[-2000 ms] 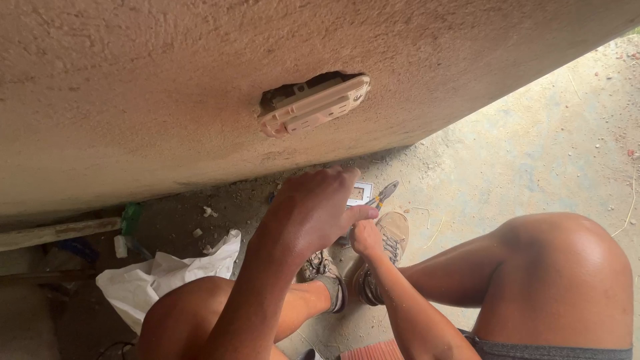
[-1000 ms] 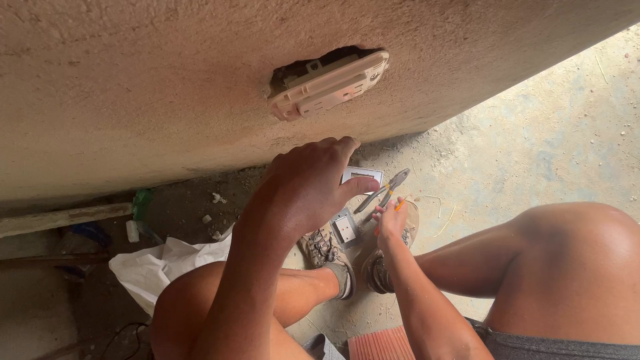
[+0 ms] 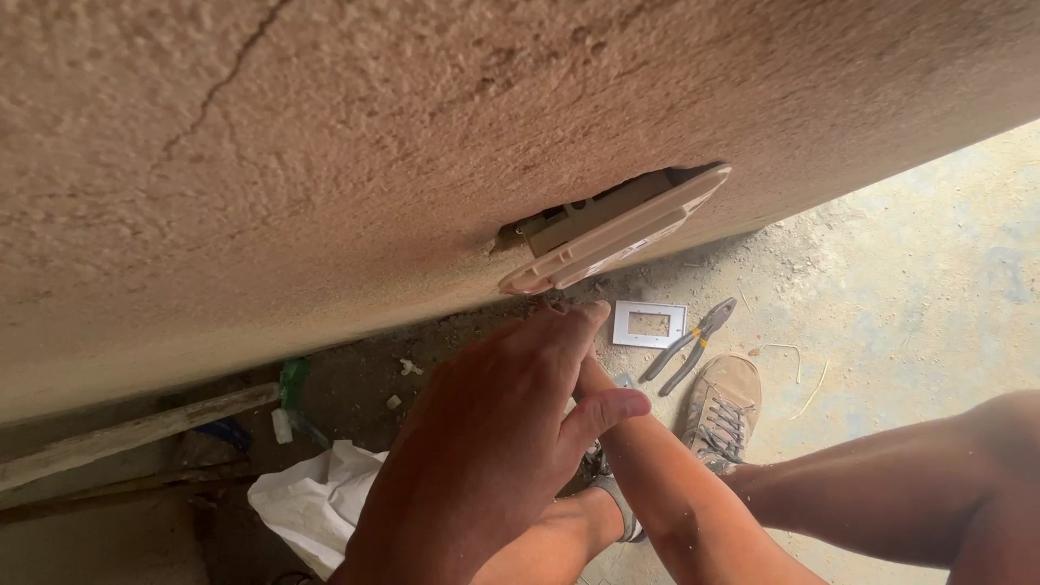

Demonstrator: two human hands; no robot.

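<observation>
A light-coloured wall electrical fitting sits in a rough hole in the plastered wall, its front plate projecting at a slant. My left hand is just below its lower edge, thumb apart from the fingers, with nothing visible in its grasp. My right forearm passes behind the left hand, which hides the right hand and anything in it. On the floor beyond lie a white rectangular frame with a cut-out and combination pliers with dark handles. Part of a small grey thing shows beside my right forearm.
The textured wall fills the upper view and bears a crack. A crumpled white bag, a wooden strip and a green plastic piece lie at lower left. My shoe stands beside the pliers, with thin wire pieces and debris nearby.
My right hand, earlier near the pliers with a small orange thing in it, has moved toward the wall and behind my left hand. The view has moved closer to the wall.
</observation>
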